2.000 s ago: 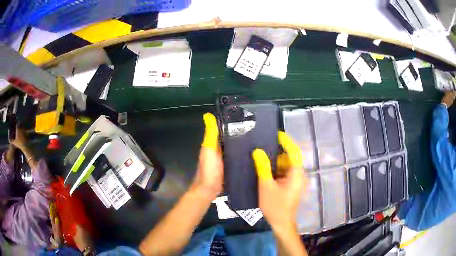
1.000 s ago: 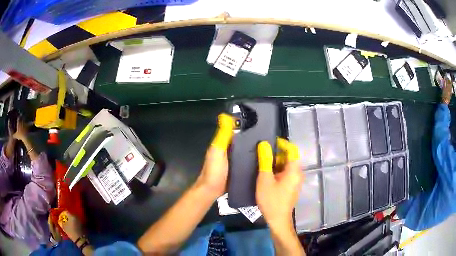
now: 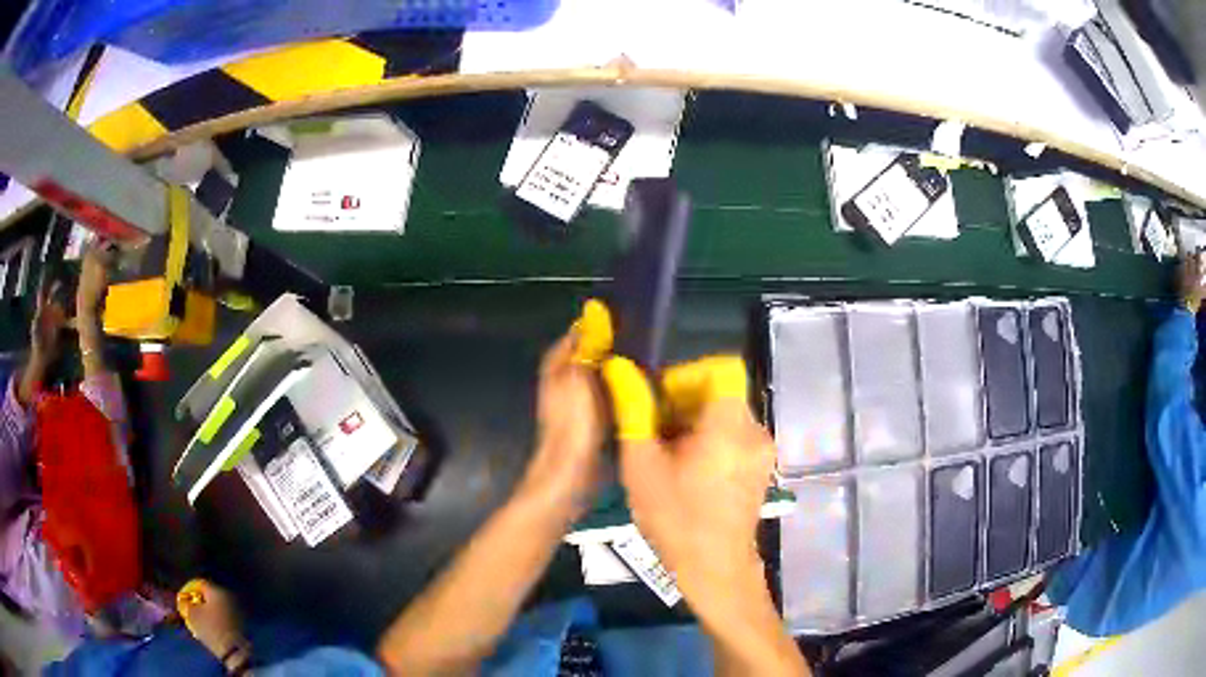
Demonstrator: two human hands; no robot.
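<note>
A dark slab, a smartphone or back cover (image 3: pixel 651 258), stands tilted nearly edge-on above my fingers, blurred. My right hand (image 3: pixel 694 456), with yellow finger cots, grips its lower end. My left hand (image 3: pixel 571 410), also with yellow finger cots, is at the slab's lower left side; whether it grips the slab is unclear. The grey blister tray (image 3: pixel 884 384) lies to the right, with dark slabs in its right-hand pockets and pale empty pockets on its left.
White boxes (image 3: pixel 341 172) stand on the green belt, several with labelled phones (image 3: pixel 573 165). Stacked box parts (image 3: pixel 298 410) lie left. White labelled items (image 3: pixel 611 561) lie near my waist. A yellow control box (image 3: pixel 156 310) hangs left. Co-workers' arms (image 3: pixel 1148 456) reach in at both sides.
The slab has turned from flat, broad face up, to nearly edge-on, and its top has risen away from me. The boxes on the belt have shifted left in view. The red item at left has moved.
</note>
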